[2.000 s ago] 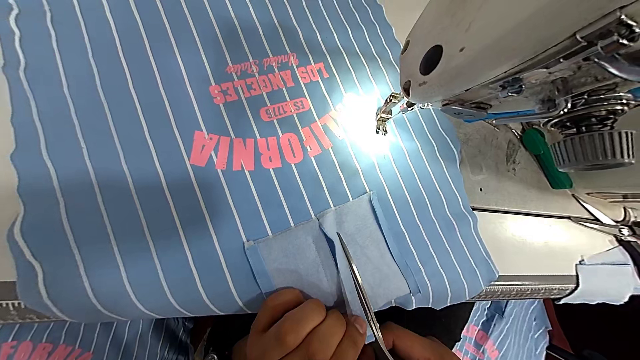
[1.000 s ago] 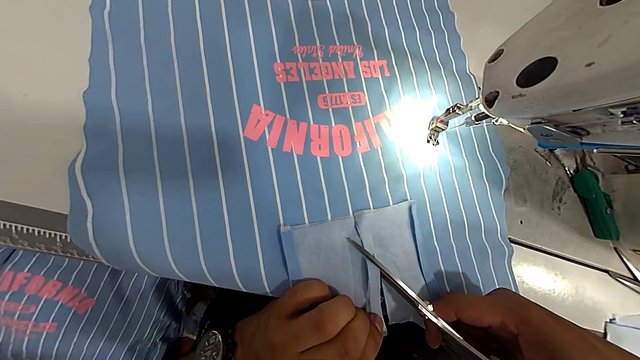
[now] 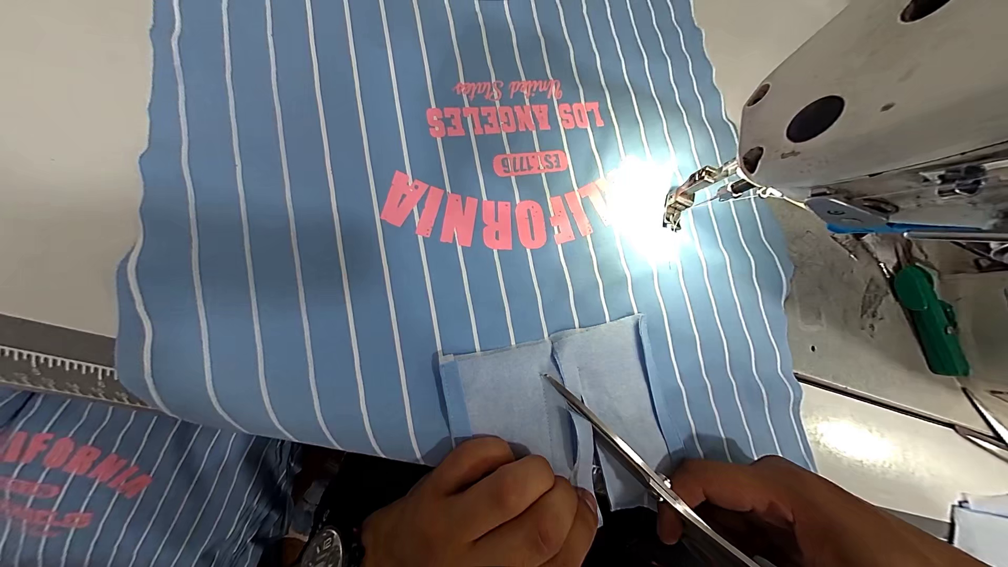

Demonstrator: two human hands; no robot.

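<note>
A blue striped fabric panel (image 3: 315,236) with pink printing lies under the sewing machine's presser foot (image 3: 679,206). At its near edge is a lighter blue placket piece (image 3: 504,394), split by folded strips down its middle. My left hand (image 3: 492,508), a watch at its wrist, pinches the lower part of these strips in its curled fingers. From the right, my right hand (image 3: 764,504) holds metal scissors (image 3: 622,445); their blades lie across the strips, with the tips on the left part of the piece. The handles are mostly hidden.
The sewing machine head (image 3: 874,102) reaches in from the upper right, its lamp glaring on the fabric. A green-handled tool (image 3: 929,319) lies at the right, near another metal tool (image 3: 984,417). More printed striped fabric (image 3: 157,488) hangs at lower left, beside the ruler-marked table edge (image 3: 59,370).
Two seconds ago the scissors pointed up more steeply, with their tips near the middle strip; now they slant to the left. More of my right hand shows. The view has shifted.
</note>
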